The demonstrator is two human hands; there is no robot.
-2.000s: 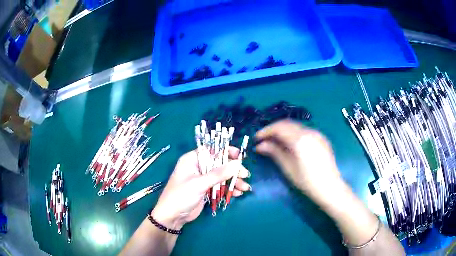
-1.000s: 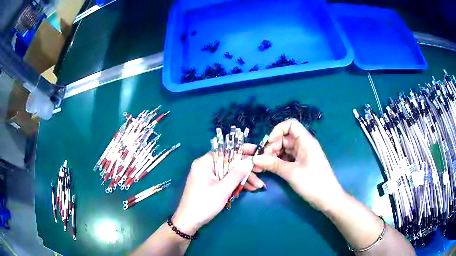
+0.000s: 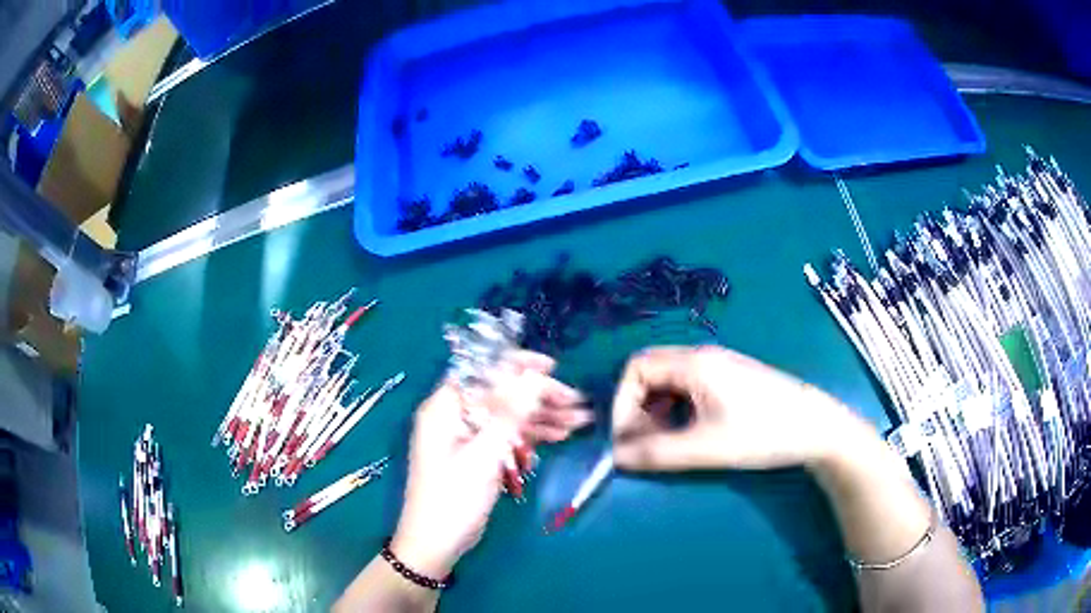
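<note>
My left hand (image 3: 473, 419) holds a fanned bunch of short white leads (image 3: 485, 335), metal ends up and red ends down, partly blurred. My right hand (image 3: 706, 413), to the right of it, pinches one short lead (image 3: 586, 481) whose red end points down and left; its upper end is hidden by the fingers. A loose heap of black sleeves (image 3: 598, 293) lies on the green mat behind both hands.
A loose pile of leads (image 3: 293, 395), a small row of leads (image 3: 335, 493) and dark-marked leads (image 3: 148, 509) lie left. Long cables (image 3: 969, 347) are stacked right. A large blue tray (image 3: 574, 182) with black pieces and a small blue tray (image 3: 879, 96) stand behind.
My right hand was working a black sleeve at a lead's tip against my left hand. It has now moved apart with one lead in its fingers. My left hand still holds the bunch.
</note>
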